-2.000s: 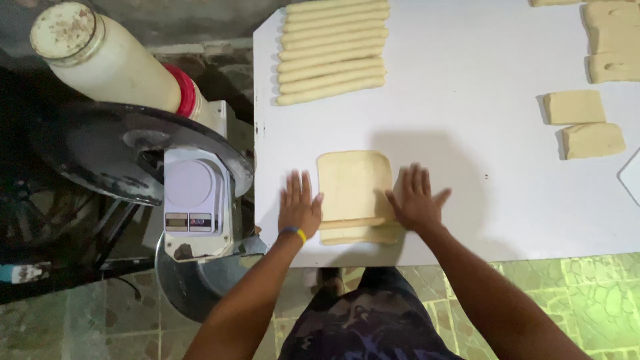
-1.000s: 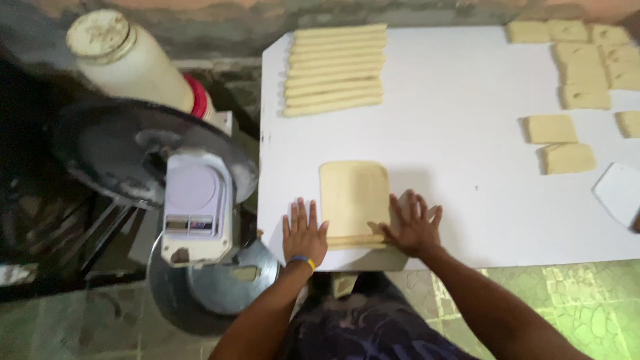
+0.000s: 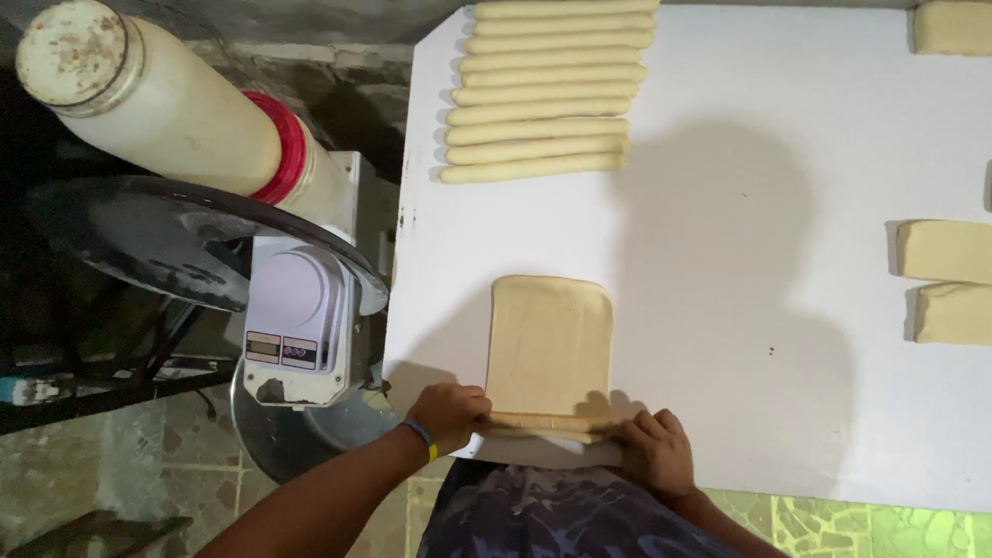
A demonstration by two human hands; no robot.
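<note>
A flat rectangular sheet of dough [image 3: 551, 345] lies on the white table near its front edge, with its near end folded over and a brownish strip along the fold. My left hand [image 3: 449, 417] has its fingers curled on the left corner of that near end. At the right corner, the bent fingers of my right hand [image 3: 659, 448] grip the dough in the same way. Part of each fingertip is hidden. Farther back, several rolled dough sticks [image 3: 546, 112] lie side by side.
Dough pieces [image 3: 949, 249] rest at the table's right side. Left of the white table [image 3: 721, 256] are a kitchen scale [image 3: 291, 310], a large dark round pan or wheel [image 3: 147, 240], a whitish container with a red ring [image 3: 178, 101] and a metal basin [image 3: 271, 434] lower down.
My hands lay spread flat beside the dough two seconds ago; now their fingers are curled on the corners of its near end. The view has shifted closer.
</note>
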